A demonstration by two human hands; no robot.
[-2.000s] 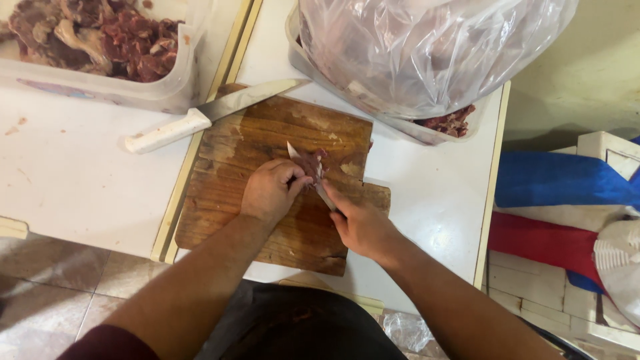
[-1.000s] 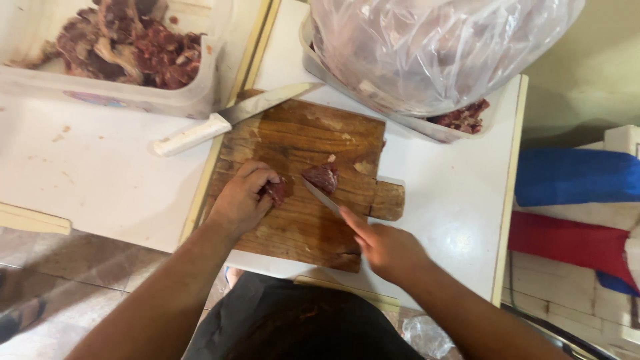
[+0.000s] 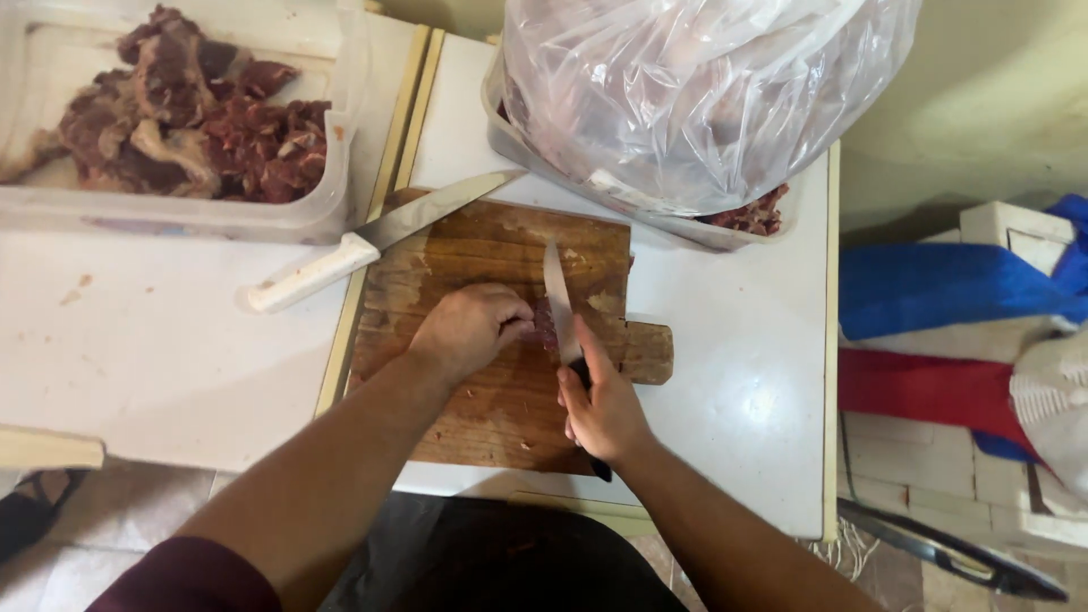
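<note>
On a wooden cutting board (image 3: 493,408) lies a small piece of red meat (image 3: 545,325). My left hand (image 3: 472,330) pinches its left side with bent fingertips. In my right hand (image 3: 602,408) is a small knife (image 3: 561,297) with a black handle, its blade along the right side of the meat and its tip pointing away from me. Whether the edge is in the meat is hard to tell. A larger knife with a white handle (image 3: 310,274) rests across the board's upper left corner, held by no hand.
A plastic tub (image 3: 280,219) of meat and bones stands at the upper left. Behind the board, a bulging clear plastic bag (image 3: 705,93) sits over another container (image 3: 544,166) with meat. Blue cloth (image 3: 943,285) and red cloth (image 3: 926,387) are off the table's right edge.
One second ago my hands were farther apart, with meat under my left fingers and another piece at the knife tip. Now both hands are close around one piece, and the blade points more directly away from me.
</note>
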